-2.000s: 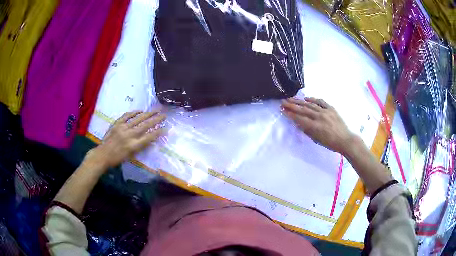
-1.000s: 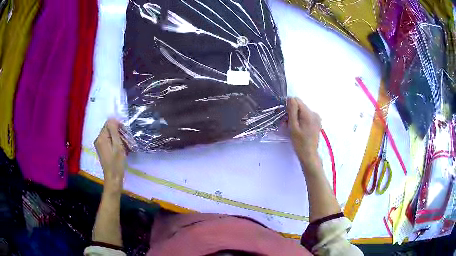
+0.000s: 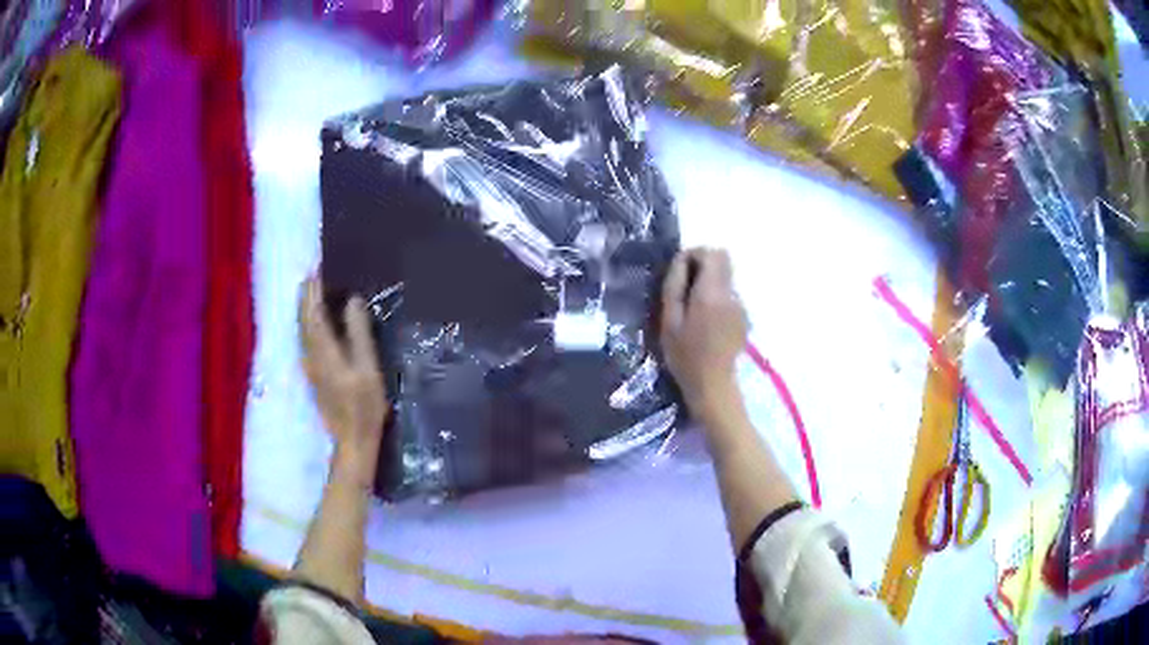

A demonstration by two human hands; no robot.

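A dark folded jacket in a shiny clear bag [image 3: 504, 290] lies in front of me, slightly blurred. A white hang tag [image 3: 580, 330] shows through the film on its right half. My left hand [image 3: 343, 372] is at the bag's left edge, its fingers on the side of the packet. My right hand [image 3: 706, 325] holds the right edge, thumb on top. The undersides of both hands' grips are hidden.
Mustard [image 3: 57, 277], magenta [image 3: 145, 340] and red [image 3: 227, 302] garments hang along the left. Bagged mustard garments [image 3: 806, 76] line the far edge. Scissors [image 3: 954, 498] and pink-red strips [image 3: 964, 384] lie at right, with bagged garments [image 3: 983, 189] beyond.
The bagged dark jacket was first farther off with both hands flat near its lower edge. The hands then took its lower corners. Now they are at its sides and its whole outline shows.
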